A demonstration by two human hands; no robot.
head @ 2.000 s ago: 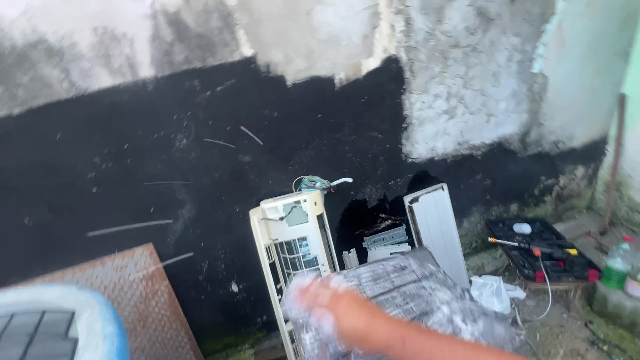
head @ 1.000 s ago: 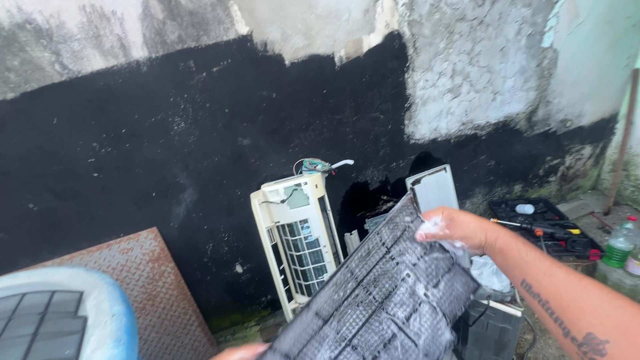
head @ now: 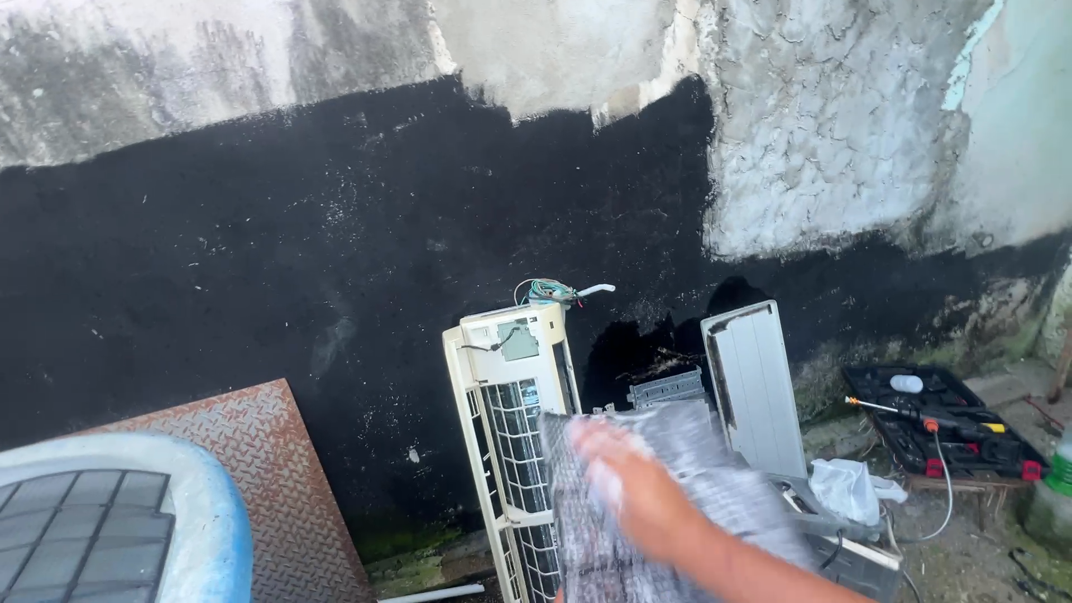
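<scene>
My right hand point(head: 624, 481), blurred and covered with white suds, presses on the upper part of a soapy mesh air filter point(head: 695, 511). Whether its fingers grip the mesh or something else under them cannot be told. At the bottom edge, only a sliver of skin shows beside the filter's lower left, so my left hand is practically out of view. Behind the filter, the cream housing of a split air conditioner point(head: 511, 343) leans upright against the black-painted wall, with a bundle of coiled wires point(head: 548, 291) on top.
A blue-white tub point(head: 222, 502) with another filter point(head: 84, 519) is at left, before a rusty diamond-plate sheet point(head: 285, 486). At right are a pale panel point(head: 758, 394), a plastic bag point(head: 842, 490), an open black tool case point(head: 946, 419), a spray lance point(head: 896, 410) and a green bottle point(head: 1062, 469).
My right hand has moved from the filter's upper right edge onto its face. The filter is more upright and lower right than a second ago. My left hand has almost left the view.
</scene>
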